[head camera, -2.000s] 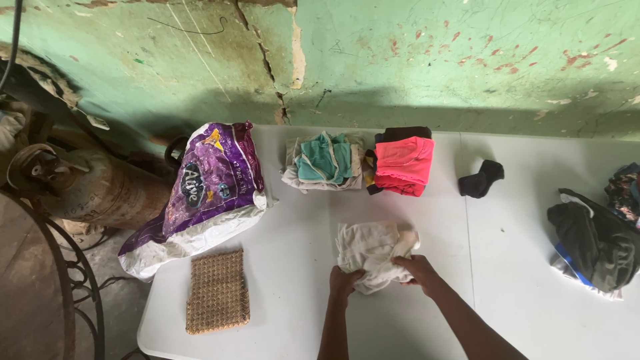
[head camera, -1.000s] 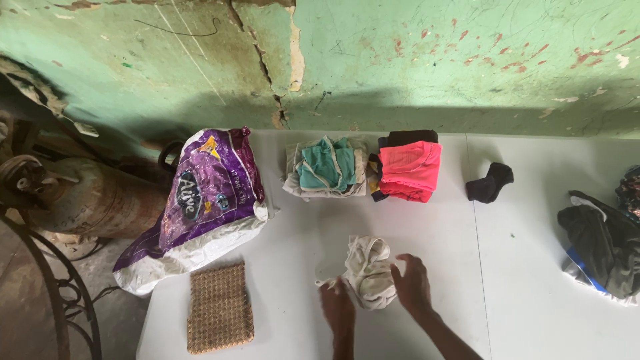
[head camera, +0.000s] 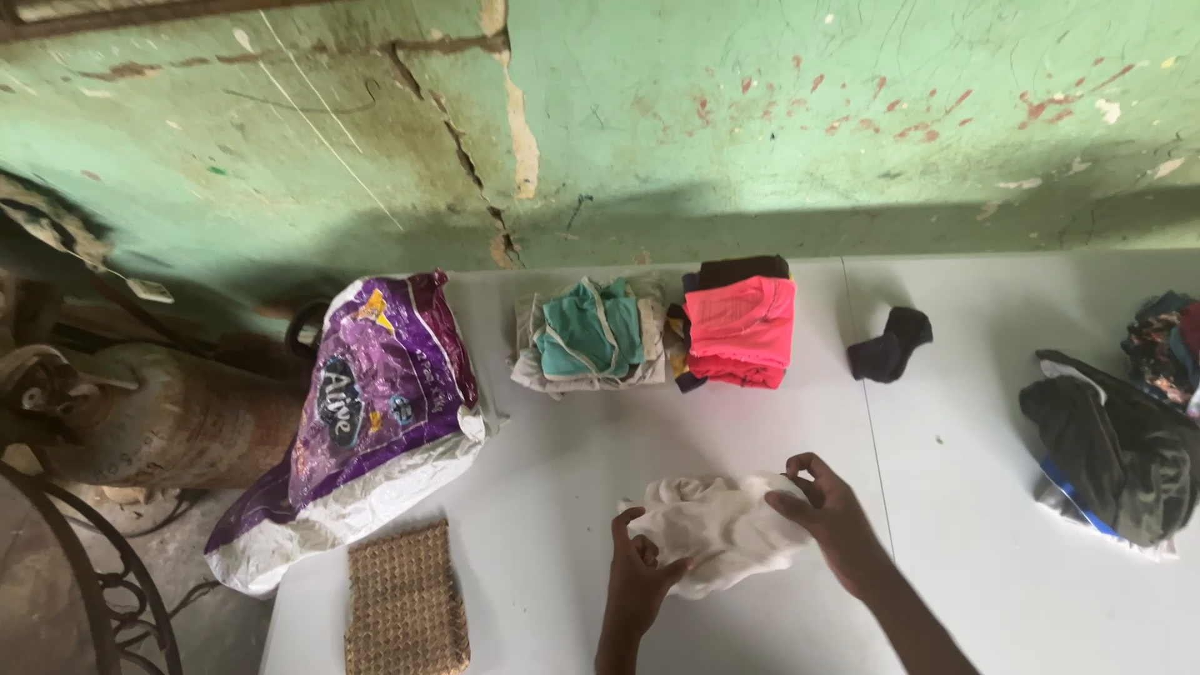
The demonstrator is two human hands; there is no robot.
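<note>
A crumpled white cloth garment (head camera: 717, 530) lies on the white table near its front, between my hands. My left hand (head camera: 642, 567) is at the garment's lower left edge, thumb and fingers pinching the fabric. At its upper right edge, my right hand (head camera: 820, 511) grips the cloth between thumb and fingers. Beyond them sit a teal folded garment (head camera: 591, 328) on pale cloths and a pink folded garment (head camera: 741, 328) stacked on darker ones. A black sock (head camera: 891, 345) rests to the right of these stacks.
A purple and white plastic bag (head camera: 384, 412) and a brown woven mat (head camera: 408, 600) lie at the left. Dark clothing (head camera: 1116, 450) and a patterned cloth (head camera: 1162, 347) are at the right. A rusty gas cylinder (head camera: 178, 412) stands beyond the table's left side, and a green wall (head camera: 750, 122) runs behind.
Both hands were apart beside the bunched garment one second ago; now they hold its two sides and it is spread wider.
</note>
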